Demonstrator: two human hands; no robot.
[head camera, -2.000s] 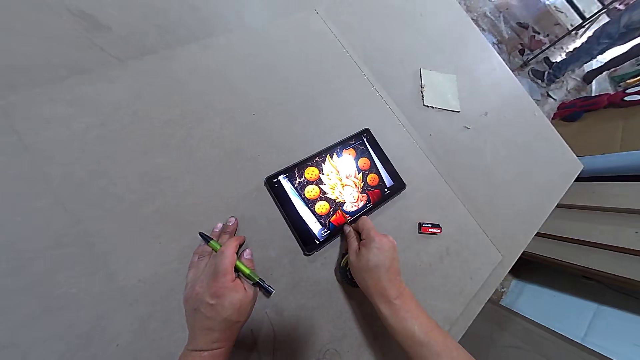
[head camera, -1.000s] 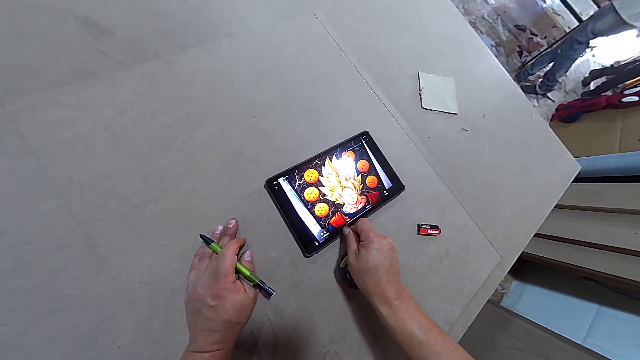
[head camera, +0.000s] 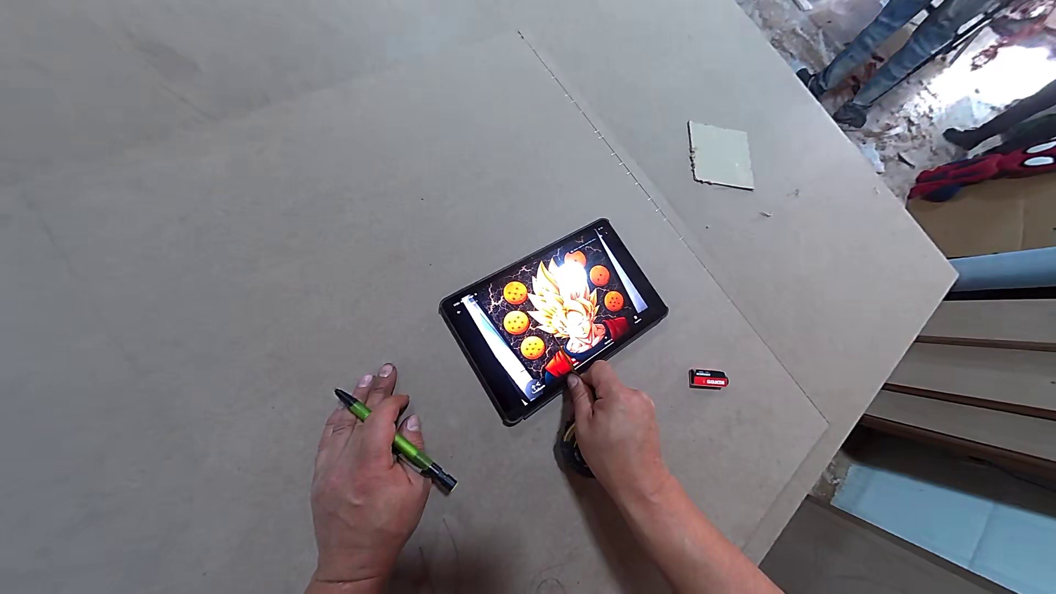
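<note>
A green and black pen (head camera: 404, 445) is held slantwise between the fingers of my left hand (head camera: 367, 483), which rests on the large flat board (head camera: 289, 247). To the right of it lies a black-framed tablet (head camera: 553, 318), its lit screen showing a cartoon figure with orange balls. My right hand (head camera: 619, 429) has thumb and forefinger close together at the tablet's near edge; whether something thin is pinched there cannot be made out. A dark rounded object with yellow marks (head camera: 575, 450), possibly a tape measure, is partly hidden beside and under that hand.
A small red and black block (head camera: 709, 379) lies right of my right hand. Farther off is a square offcut (head camera: 722, 155) with a rough edge. Stacked boards (head camera: 973, 363) stand beyond the right edge. People's legs (head camera: 883, 58) show at the upper right, near a red and dark cloth item (head camera: 973, 172).
At the upper right, the legs of a person have shifted to the left and more of them shows. Both my hands, the pen and the tablet have stayed much as they were.
</note>
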